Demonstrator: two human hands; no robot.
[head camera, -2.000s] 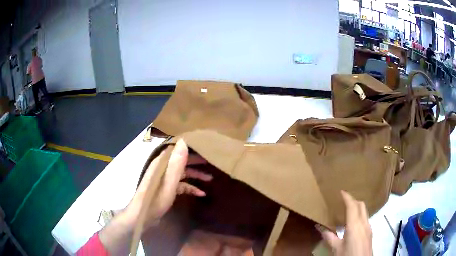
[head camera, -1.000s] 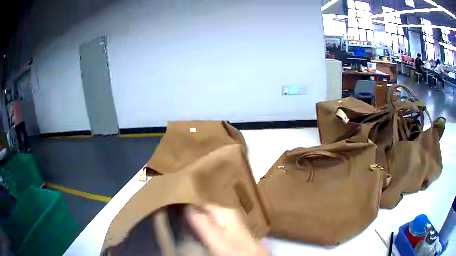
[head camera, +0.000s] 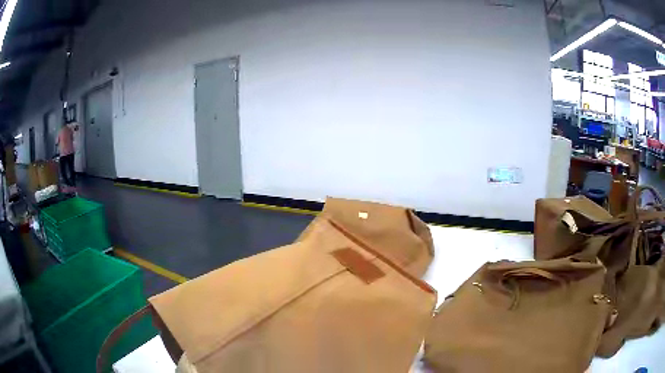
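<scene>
A large tan-brown tote bag (head camera: 306, 313) lies or is held nearest in front of me, cut off by the bottom edge. Its plain panel faces me, with a straight centre seam running to a darker orange-brown patch (head camera: 359, 265) near its upper right edge. A brown strap (head camera: 117, 336) loops out at its lower left corner over the table's edge. Neither of my hands shows; whether they hold the bag below the picture or behind it cannot be told.
Behind it lies another brown bag with a pale plate (head camera: 363, 216). A brown bag (head camera: 521, 317) lies to the right, more bags (head camera: 572, 222) at the far right. Green crates (head camera: 86, 309) stand on the floor at left. A person (head camera: 66, 151) stands far back left.
The near bag has turned from its open dark mouth to its plain seamed panel. My hand, seen blurred at the mouth before, has left the picture. The view has tilted up and turned left.
</scene>
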